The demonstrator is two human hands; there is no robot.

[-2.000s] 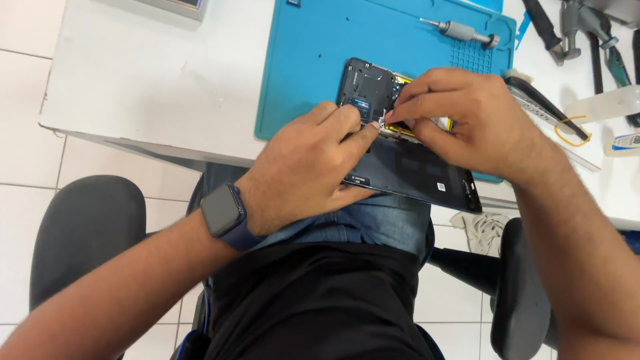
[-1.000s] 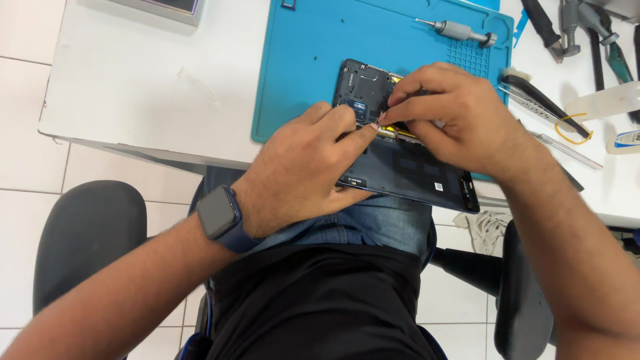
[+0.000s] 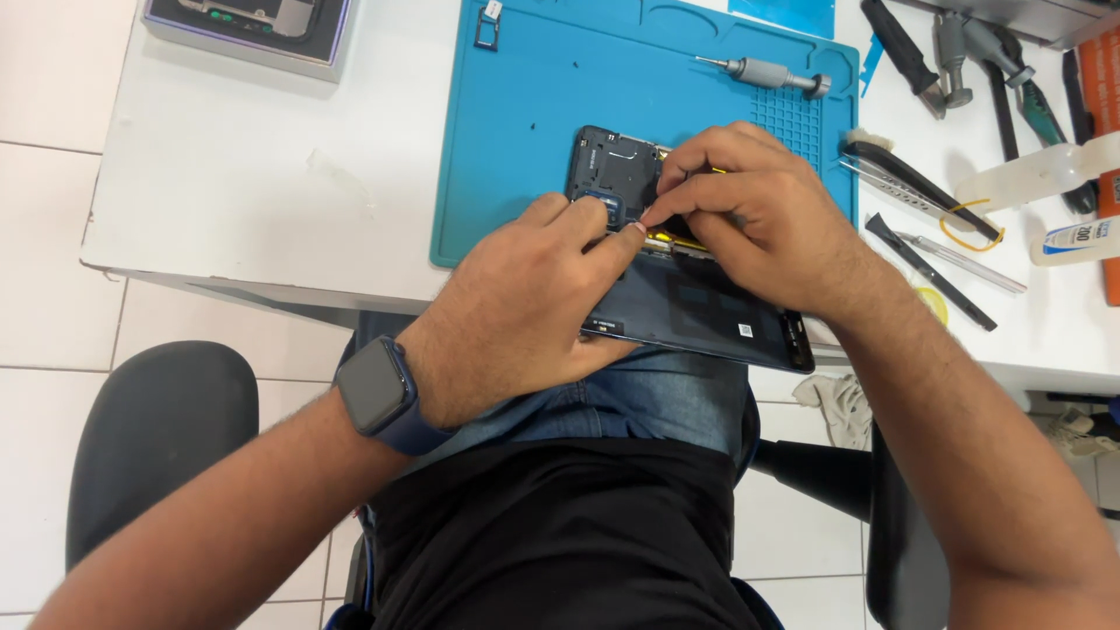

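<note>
An opened smartphone [image 3: 623, 166] lies at the near edge of the blue silicone work mat [image 3: 507, 166], its dark inner parts and a yellow strip showing. Its detached-looking back cover [image 3: 700, 306] lies on the near side, over my lap. My left hand [image 3: 547, 306] grips the cover's edge, thumb below and fingers at the joint between cover and phone. My right hand [image 3: 744, 206] reaches over the phone from the right, thumb and forefinger pinched near my left fingertip. Whatever is between those fingertips is too small to make out.
A precision screwdriver [image 3: 766, 73] and a SIM tray [image 3: 487, 31] rest on the mat, with tiny screws. To the right are a brush [image 3: 919, 188], tweezers [image 3: 897, 185], a black pen-like tool [image 3: 932, 271], pliers [image 3: 1037, 109] and plastic bottles [image 3: 1081, 241]. A boxed phone [image 3: 254, 26] stands at upper left.
</note>
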